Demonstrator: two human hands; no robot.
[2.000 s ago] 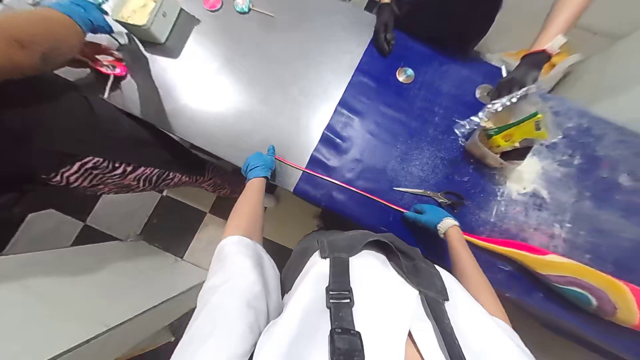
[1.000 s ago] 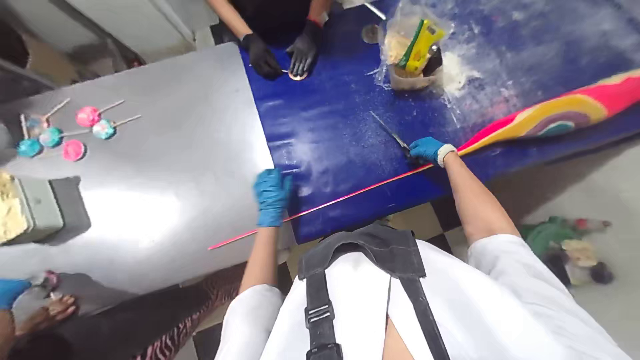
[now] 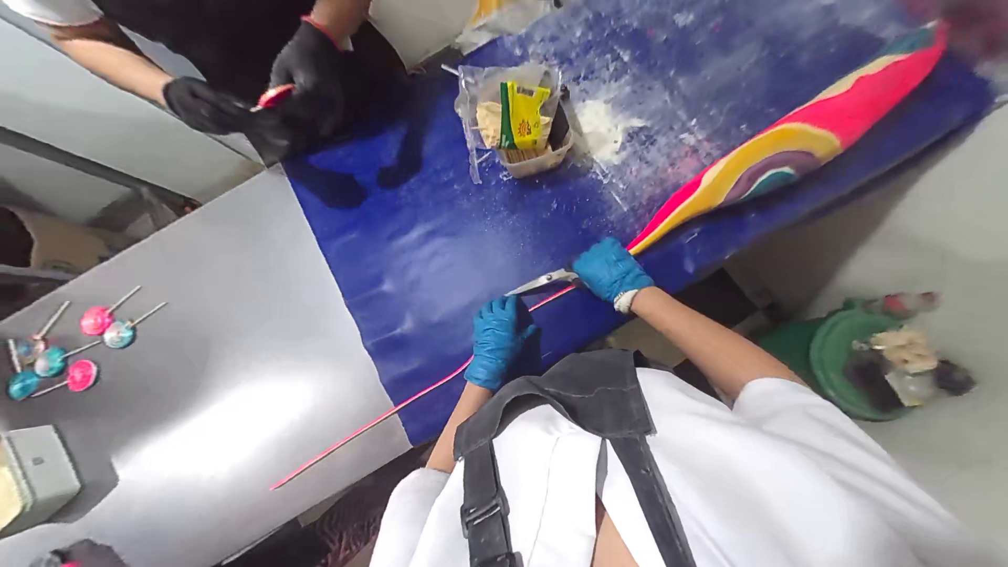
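My left hand (image 3: 496,340), in a blue glove, rests over a thin pink candy rope (image 3: 354,435) near the front edge of the blue mat; its grip is partly hidden. The rope's free end lies on the metal table to the left. My right hand (image 3: 612,270), also blue-gloved, is at the handles of metal scissors (image 3: 543,282), whose blades point left toward my left hand. Beside my right hand the rope widens into a thick twisted candy mass (image 3: 787,150) with pink, yellow, purple and teal stripes. How my right fingers sit on candy and scissors cannot be told.
Across the blue mat (image 3: 425,252), a co-worker's black-gloved hands hold a small red item (image 3: 274,97). A plastic container (image 3: 535,161) with a yellow-green packet stands near white powder (image 3: 602,130). Several lollipops (image 3: 82,375) and a box (image 3: 47,472) are at left. A green bin (image 3: 839,366) stands right.
My left hand has moved along the rope toward my right hand. My right hand is now at the scissors, which lay beside it a second ago. The view has shifted.
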